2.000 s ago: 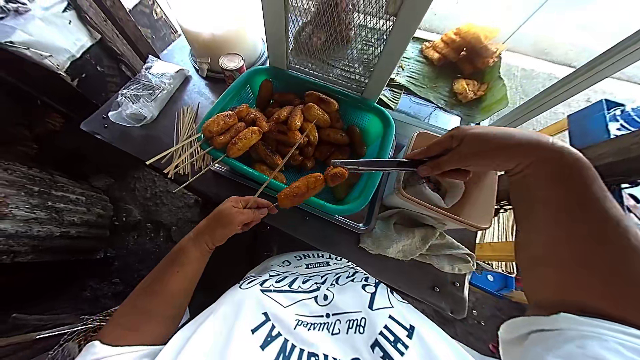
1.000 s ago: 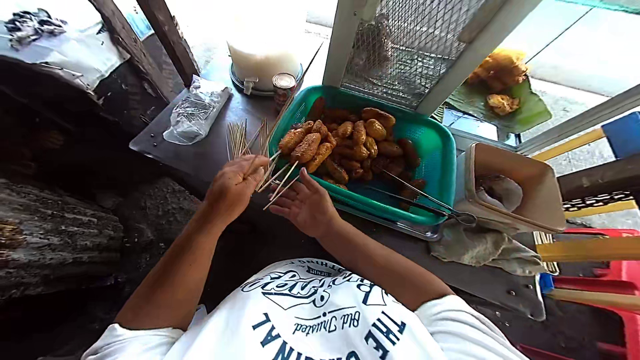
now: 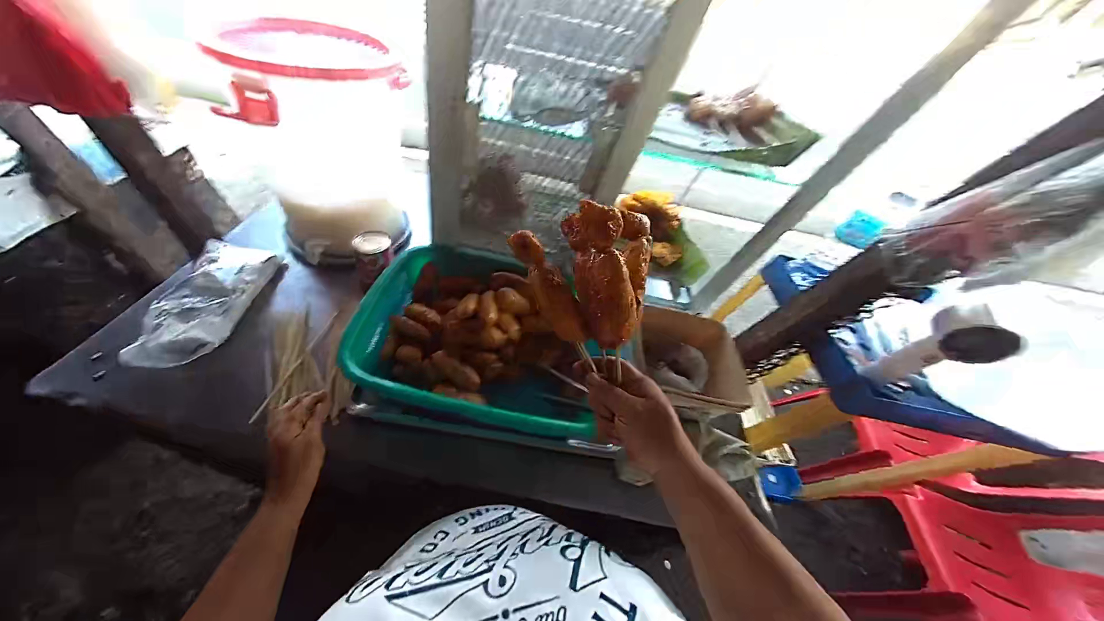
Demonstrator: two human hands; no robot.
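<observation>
My right hand [image 3: 628, 410] grips thin sticks that bear several glazed, browned fried pieces [image 3: 604, 289], held upright over the right side of the green plastic basket [image 3: 483, 418]. More browned fried pieces [image 3: 470, 332] lie heaped in the basket. My left hand [image 3: 296, 427] is low at the near ends of a bunch of loose wooden skewers [image 3: 291, 358] on the dark table, left of the basket; whether its fingers grip any is unclear. The metal tongs are mostly hidden in and behind the basket's right part.
A clear plastic bag [image 3: 203, 302] lies at the table's left. Behind stand a tin can [image 3: 373, 254] and a large pale container [image 3: 336, 164] with a red rim. Right of the basket is a beige plastic tub [image 3: 703, 345] with a cloth by it. A mesh-sided frame rises behind; red plastic chairs [image 3: 992, 535] stand right.
The right hand has let go of the tongs and now raises the loaded sticks, which were by the left hand a second ago. The left hand is down at the loose skewers. The view has tilted up.
</observation>
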